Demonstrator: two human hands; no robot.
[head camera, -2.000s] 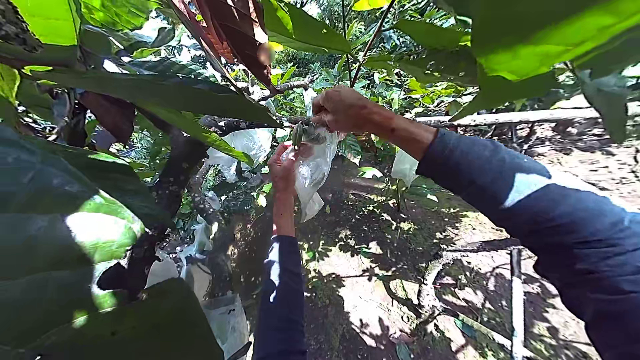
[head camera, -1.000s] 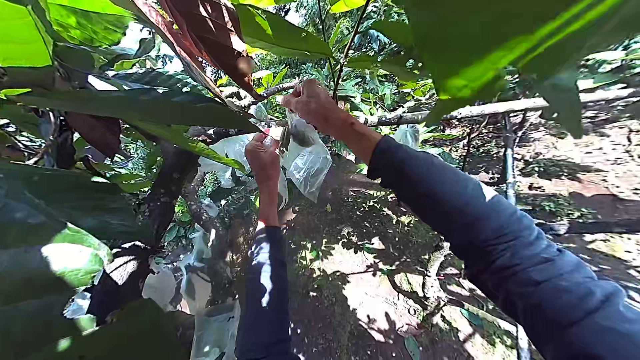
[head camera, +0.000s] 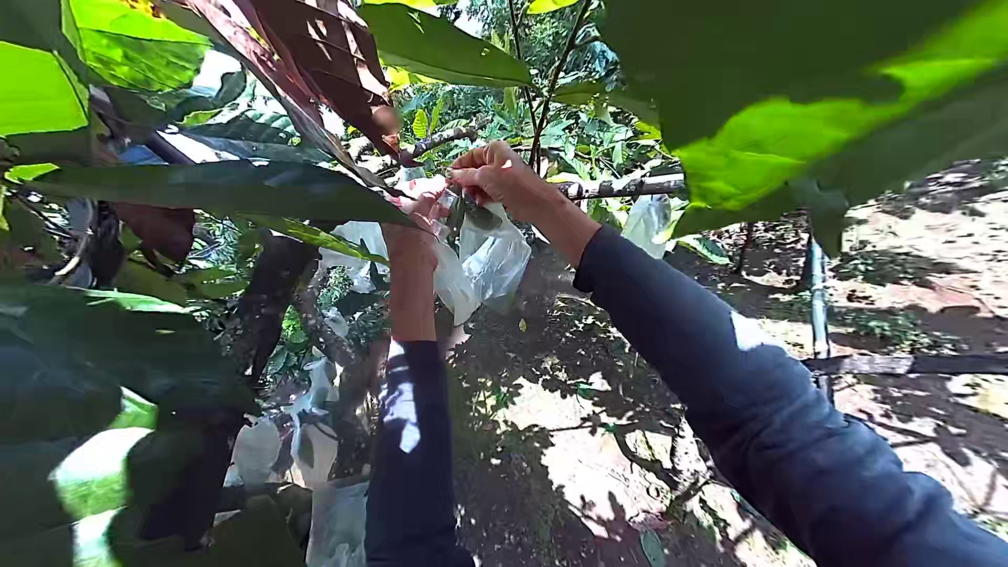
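Both my hands meet at a branch among large leaves. The fingers of my right hand (head camera: 504, 179) are pinched together at the top of a clear plastic bag (head camera: 494, 256), which hangs below them with a dark greenish fruit or pod (head camera: 482, 216) at its upper part. Close beside it on the left, my left hand (head camera: 421, 213) is raised with bent fingers at the gathered plastic; a leaf edge partly covers this hand. What exactly lies between the fingertips is too small to tell.
Big green leaves (head camera: 787, 102) and a brown dry leaf (head camera: 323, 71) frame the view. A branch (head camera: 622, 187) runs to the right. More plastic bags (head camera: 647, 224) hang nearby, several at lower left (head camera: 315, 449). A dark trunk (head camera: 272, 303) stands left, above sloping, sunlit ground (head camera: 583, 465).
The hands stay together at the top of the bag. Since one second ago, my right hand has come down slightly, nearer my left. The view has shifted somewhat.
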